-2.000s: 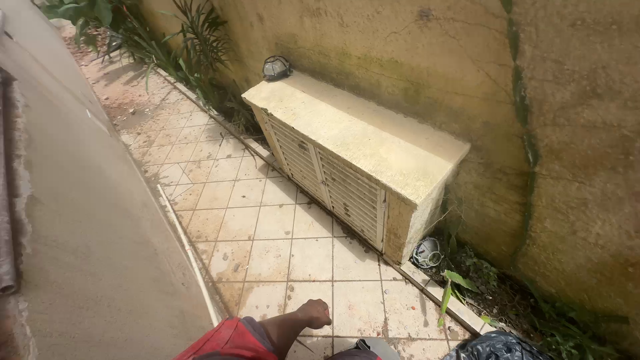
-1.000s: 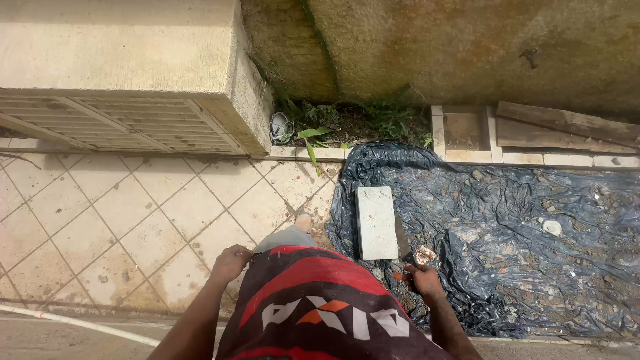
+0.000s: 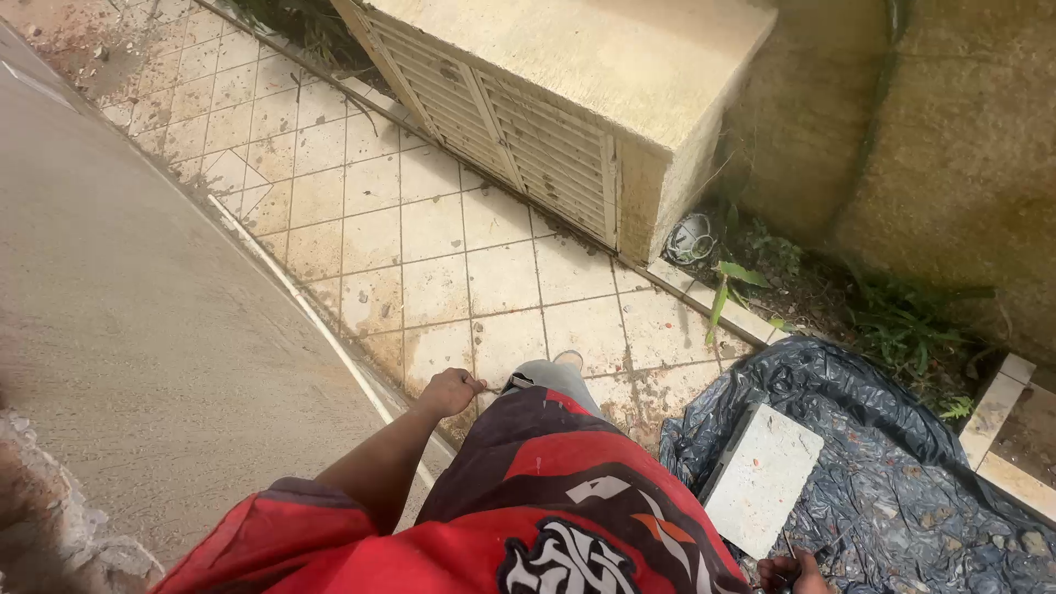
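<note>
Beside my hip, over the tiled floor, my left hand [image 3: 450,392] has its fingers curled, and no object shows in it. At the bottom right edge my right hand [image 3: 792,571] is partly cut off. Its fingers are bent around a small thin dark item that I cannot identify. Just above that hand a pale rectangular block [image 3: 766,480] with small red specks lies on black plastic sheeting [image 3: 858,421]. One shoe tip [image 3: 569,359] shows on the tiles below my grey trouser leg.
A low masonry cabinet [image 3: 569,70] with louvred doors stands along the stained wall [image 3: 973,165]. By its corner lies a white wire-like round object [image 3: 690,239] near green plants [image 3: 899,322]. A white pipe [image 3: 305,305] runs along the rough wall [image 3: 190,346] at left. Rubble lies far left.
The view has swung left from the plastic sheeting toward the cabinet and walkway. My right hand, fully seen beside the block a second ago, is now partly out of frame.
</note>
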